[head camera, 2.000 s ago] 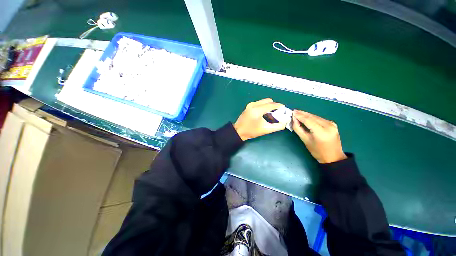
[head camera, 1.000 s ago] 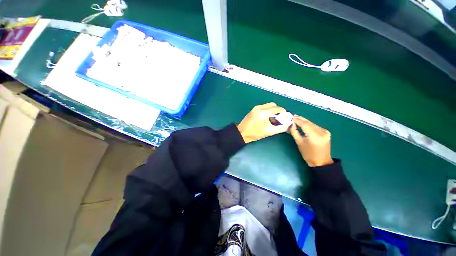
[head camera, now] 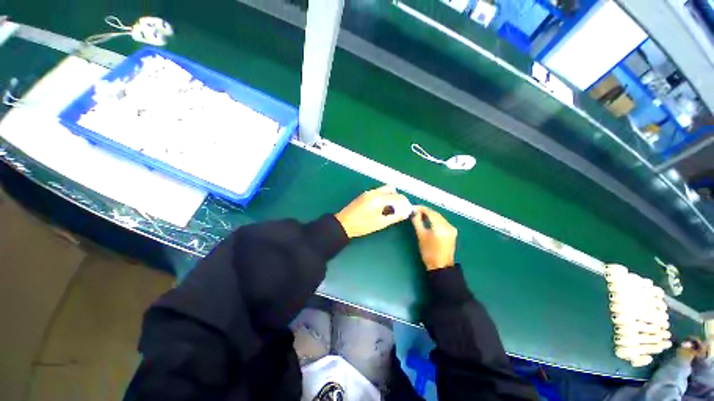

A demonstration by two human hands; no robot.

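My left hand [head camera: 374, 211] is pinched on a small white handheld device [head camera: 400, 207], mostly covered by the fingers, above the green bench. My right hand [head camera: 434, 238] is beside it with its fingertips at the device's right end. Whether the right fingers hold a small piece is too small to tell. A blue parts bin [head camera: 163, 160] full of small white pieces stands at the left. Another white device with a cord loop [head camera: 460, 162] lies on the belt beyond the rail.
A white sheet [head camera: 168, 202] lies under the bin. A pale post [head camera: 319, 74] rises from the white rail [head camera: 477, 208]. More devices [head camera: 152, 30] lie on the belt at upper left. A row of cream devices [head camera: 638, 317] is at far right, by another person's hand [head camera: 689, 349]. A brown carton [head camera: 102, 333] is at lower left.
The view has swung right and up, bringing the row of devices and the neighbouring person's hand into view. Both hands remain together at the device, with the right hand more upright.
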